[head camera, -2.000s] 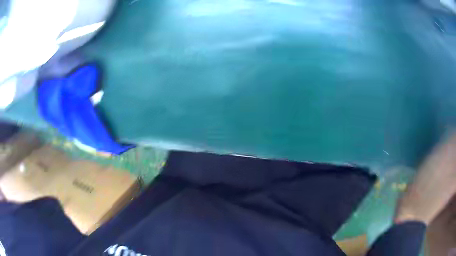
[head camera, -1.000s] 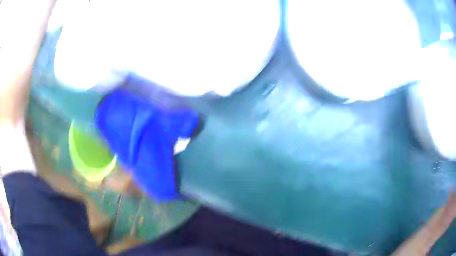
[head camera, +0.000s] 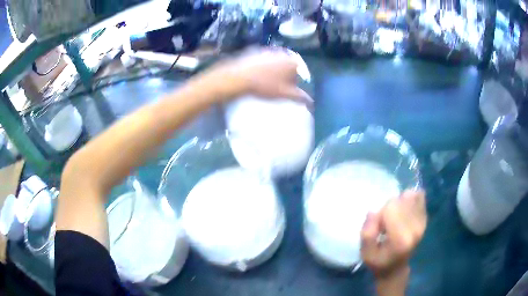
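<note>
My left hand (head camera: 269, 75), blurred, grips a white-bodied tank (head camera: 272, 130) raised and tilted above the back of the middle tank. The middle clear-walled tank (head camera: 234, 219), with a white lower part, stands on the dark green mat. My right hand (head camera: 396, 231) is closed at the near right rim of another clear-walled tank (head camera: 347, 202), which stands upright to the right. Its fingertips partly hide the rim. Another tank (head camera: 147, 243) stands at the left, partly behind my left forearm. Whether liquid flows from the raised tank cannot be told.
A further tank (head camera: 492, 179) stands at the right. Small white bowls (head camera: 35, 205) and a white piece (head camera: 63, 128) lie at the left. A green shelf frame (head camera: 23, 136) rises at the left. A white bar (head camera: 165, 59) and parts clutter line the back.
The view has swung up from the bench edge and blue cloth to the row of tanks. My left hand now holds a raised tank, and my right hand is at a tank rim.
</note>
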